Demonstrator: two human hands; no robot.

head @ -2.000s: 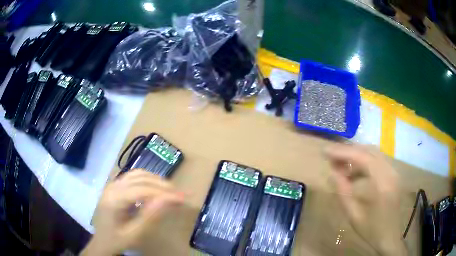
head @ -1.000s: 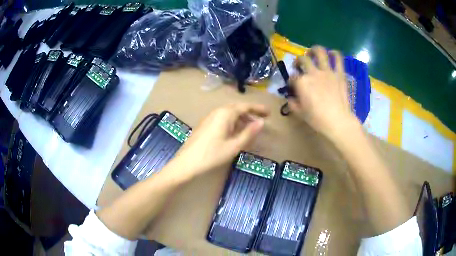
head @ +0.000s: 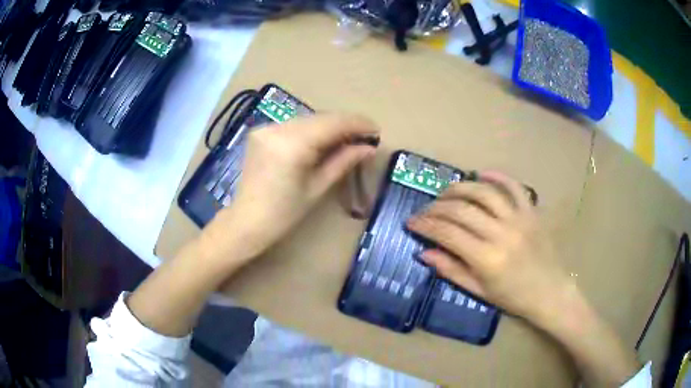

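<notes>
Three open black power bank bodies with green circuit boards lie on the cardboard. One (head: 220, 178) is at the left, with a black loop at its side and my left forearm and hand partly over it. Two lie side by side in the middle, the left one (head: 383, 250) fully seen, the right one (head: 458, 312) mostly under my right hand. My left hand (head: 292, 163) pinches a thin black cable (head: 358, 189) above the cardboard. My right hand (head: 492, 239) is over the right body with dark cable pieces (head: 533, 195) at its fingers; its grip is partly hidden.
A blue tray (head: 604, 79) of tiny grey pieces stands at the upper right, beside small black parts (head: 485, 34). A clear bag (head: 436, 17) is at the top edge. Rows of bodies (head: 125, 83) stand at the upper left. More dark items are at the lower right edge.
My right hand has come back from beside the blue tray to the right body. My left hand now pinches a cable. The view has shifted, so the bench things appear higher.
</notes>
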